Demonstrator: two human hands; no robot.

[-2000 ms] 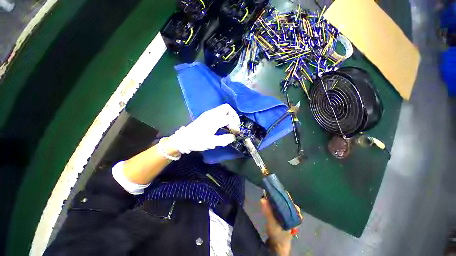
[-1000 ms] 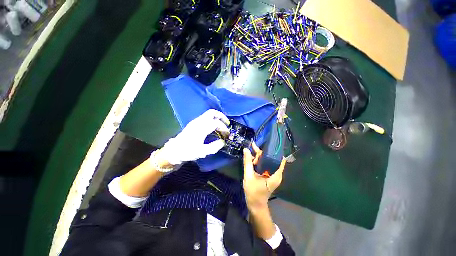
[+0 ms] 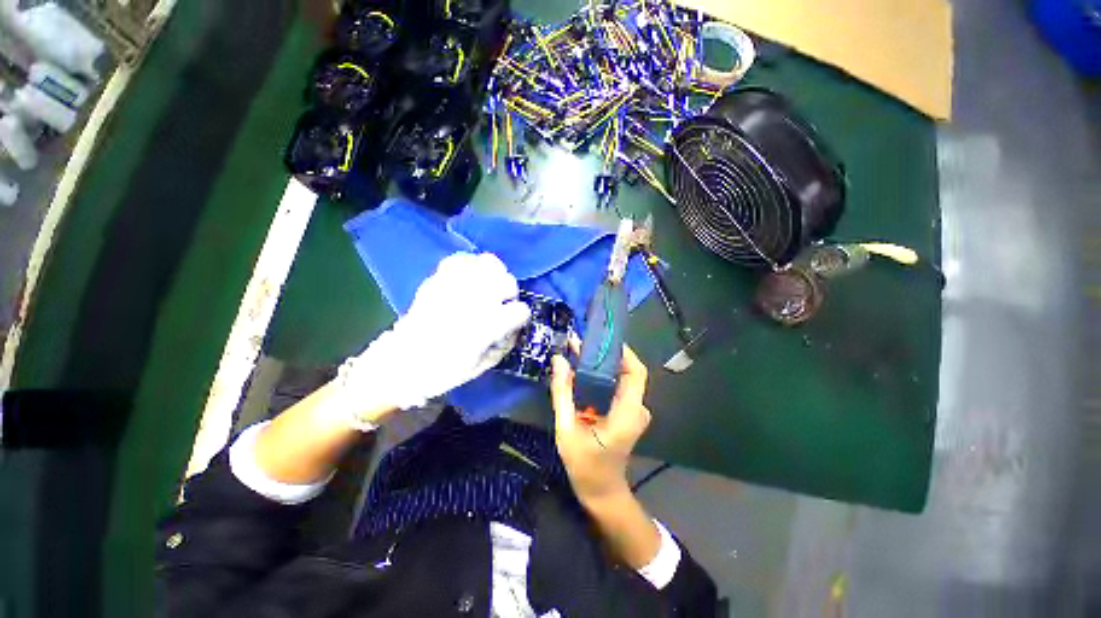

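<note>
A black housing (image 3: 541, 337) with shiny metal inside rests on the blue cloth (image 3: 534, 244). My left hand (image 3: 444, 328), in a white glove, holds the housing at its left side; its fingertips are over the inside. My bare right hand (image 3: 600, 437) holds the blue-teal soldering gun (image 3: 603, 328) between thumb and fingers. The gun's metal barrel points away from me, past the housing's right side, and does not touch the housing. A right fingertip is close to the housing's right edge; I cannot tell if it touches.
Several black housings (image 3: 431, 147) with yellow leads stand at back left. Beyond the cloth are a pile of wire leads (image 3: 580, 75), a tape roll (image 3: 727, 54) and cardboard (image 3: 851, 42). A fan (image 3: 733, 193), brown dish (image 3: 788, 295), pale-handled tool (image 3: 891, 252) and flat blade (image 3: 680, 359) lie right.
The soldering gun's barrel was at the housing two seconds ago; it now points away from me. My right hand has moved up beside the housing. The view has shifted, so the bench appears further left.
</note>
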